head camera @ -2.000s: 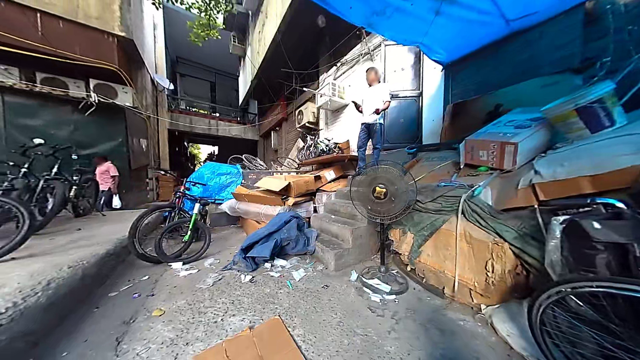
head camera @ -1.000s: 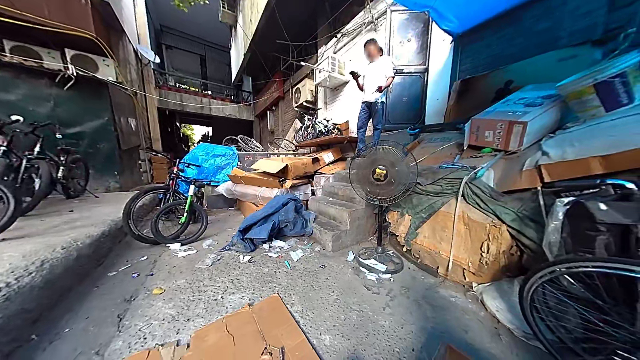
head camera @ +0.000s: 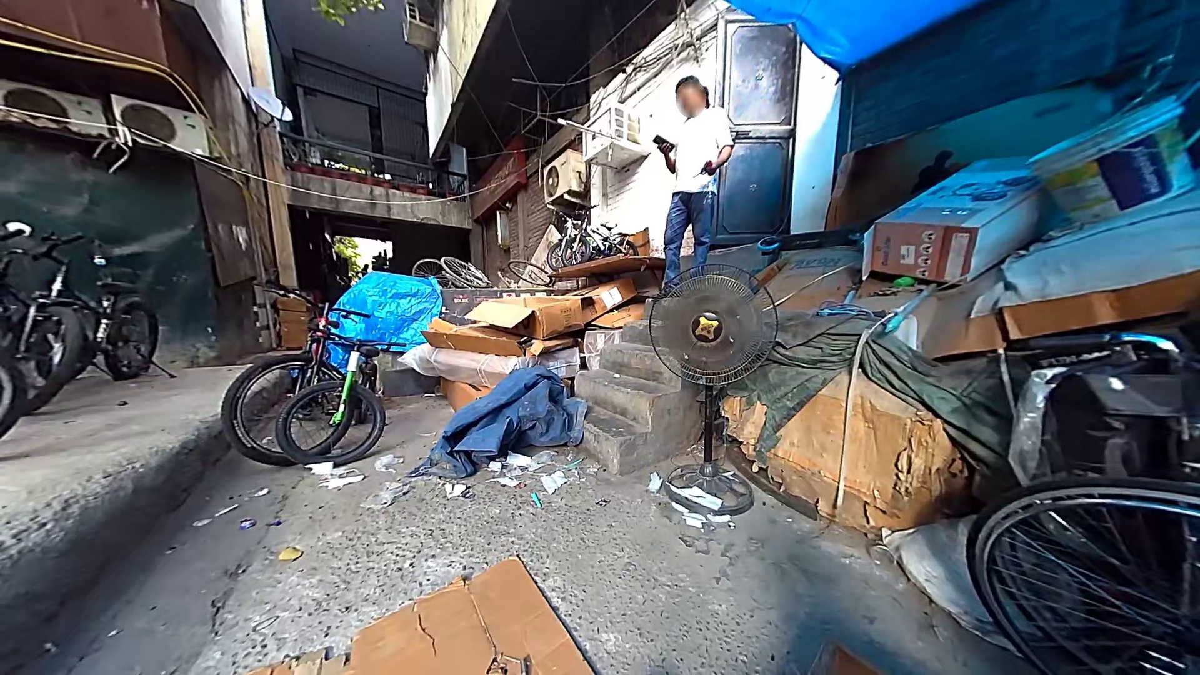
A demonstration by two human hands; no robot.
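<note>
Neither of my hands shows in the head view. Nearest to me, at the bottom edge, a torn flat cardboard sheet [head camera: 478, 623] lies on the concrete ground. Beyond it a crumpled blue cloth [head camera: 506, 422] lies among paper and plastic scraps. To its right a black pedestal fan [head camera: 714, 328] stands upright by concrete steps [head camera: 633, 403], with scraps on its round base. A bicycle with a green fork [head camera: 345, 403] stands at the left. Behind the steps, cardboard boxes [head camera: 539, 314] are piled beside a blue tarp [head camera: 389, 309].
A person [head camera: 698, 169] stands above the steps, holding a dark object. At right are a large torn carton [head camera: 872, 450] under green cloth, a printed box [head camera: 956, 220] and a spoked wheel [head camera: 1097, 572]. A raised kerb [head camera: 122, 469] runs along the left, with parked bicycles [head camera: 84, 319] on it.
More of the cardboard sheet has come into view at the bottom. The person by the steps has raised a dark object in one hand. The walker seen at far left earlier is out of view.
</note>
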